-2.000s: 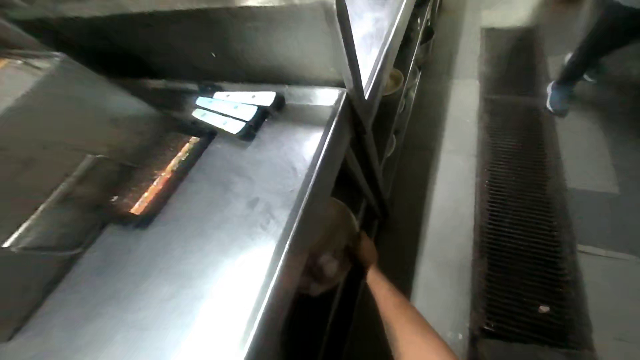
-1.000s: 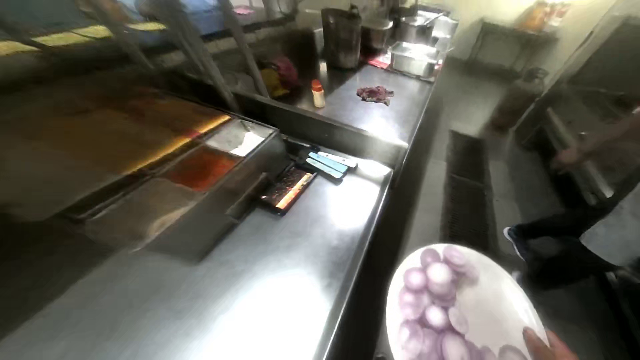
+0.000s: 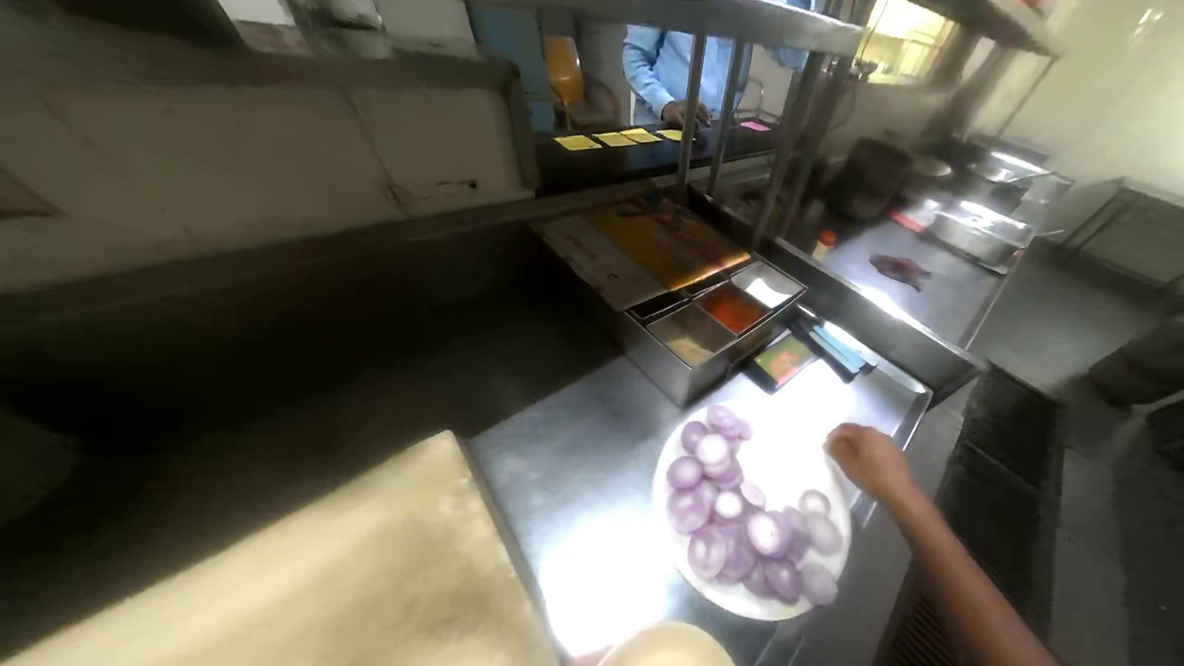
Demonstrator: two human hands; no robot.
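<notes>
My right hand (image 3: 865, 458) grips the right rim of a white plate (image 3: 791, 435), which is over the steel counter; whether it touches the counter I cannot tell. Peeled purple onions (image 3: 731, 518), seemingly whole or halved, cover the plate's left and lower part. At the bottom edge shows the top of a pale yellow round thing (image 3: 668, 647), perhaps a bowl. A small skin-toned sliver beside it may be my left hand (image 3: 586, 659); its fingers are out of view.
A pale board or block (image 3: 370, 573) lies at the lower left. Behind the plate stand a steel spice box (image 3: 684, 375) with powders, a dark device (image 3: 782, 361) and blue-topped handles (image 3: 837, 350). A person in a blue shirt (image 3: 661, 65) is beyond the rail. A floor grate (image 3: 1004, 444) runs at the right.
The plate of onions has come up from the shelf beneath the counter and is now over the counter, with my right hand at its rim. The view has swung left.
</notes>
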